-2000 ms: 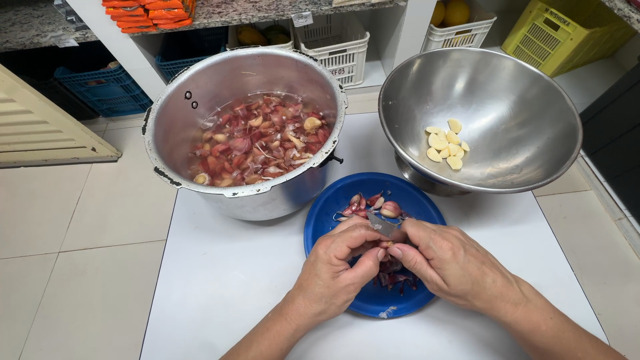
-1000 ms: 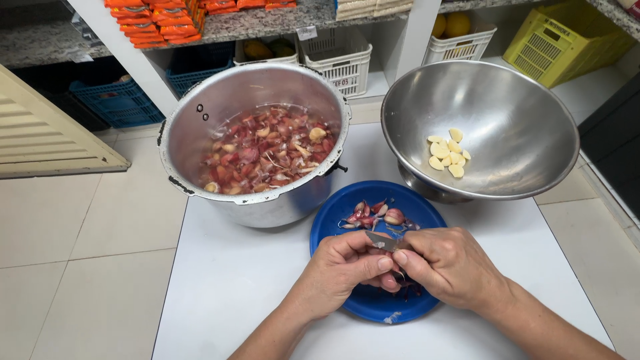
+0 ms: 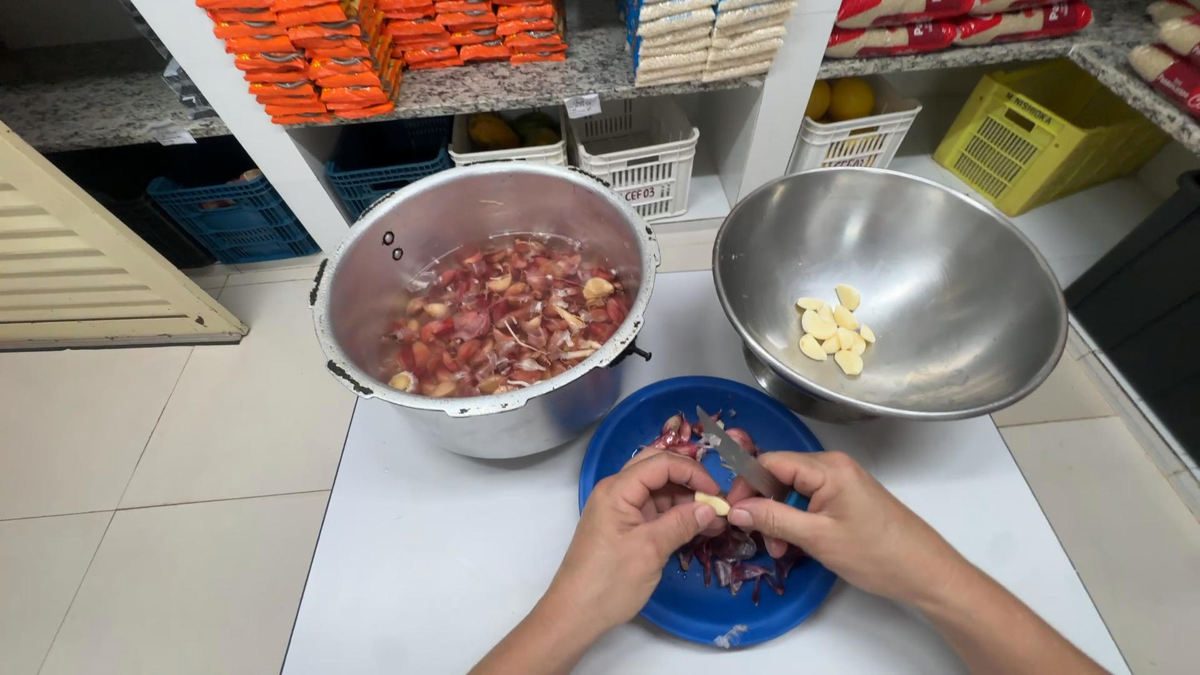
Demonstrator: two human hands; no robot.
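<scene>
Over a blue plate (image 3: 609, 459), my left hand (image 3: 647, 516) pinches a pale peeled garlic clove (image 3: 712, 503) between thumb and fingers. My right hand (image 3: 816, 516) grips a small knife (image 3: 739, 454), its blade pointing up and left, while the thumb tip touches the clove's right end. Unpeeled garlic cloves (image 3: 677, 433) lie at the back of the plate, purple skins (image 3: 741, 570) at its front. Behind to the left, a large aluminum pot (image 3: 506, 427) holds many reddish cloves in liquid. Several peeled cloves (image 3: 818, 324) rest inside the steel bowl (image 3: 947, 309) at right.
Everything stands on a white tabletop (image 3: 422, 553). Beyond it are granite shelves (image 3: 525, 82) with orange packets (image 3: 319, 56), white crates (image 3: 637, 155), blue crates (image 3: 234, 211) and a yellow-green crate (image 3: 1017, 141). A cream louvered panel (image 3: 84, 253) stands at left, a dark bin (image 3: 1144, 291) at right.
The clove between my hands now shows pale and bare. The knife blade, lying across my fingertips a second ago, now points up and away from the clove.
</scene>
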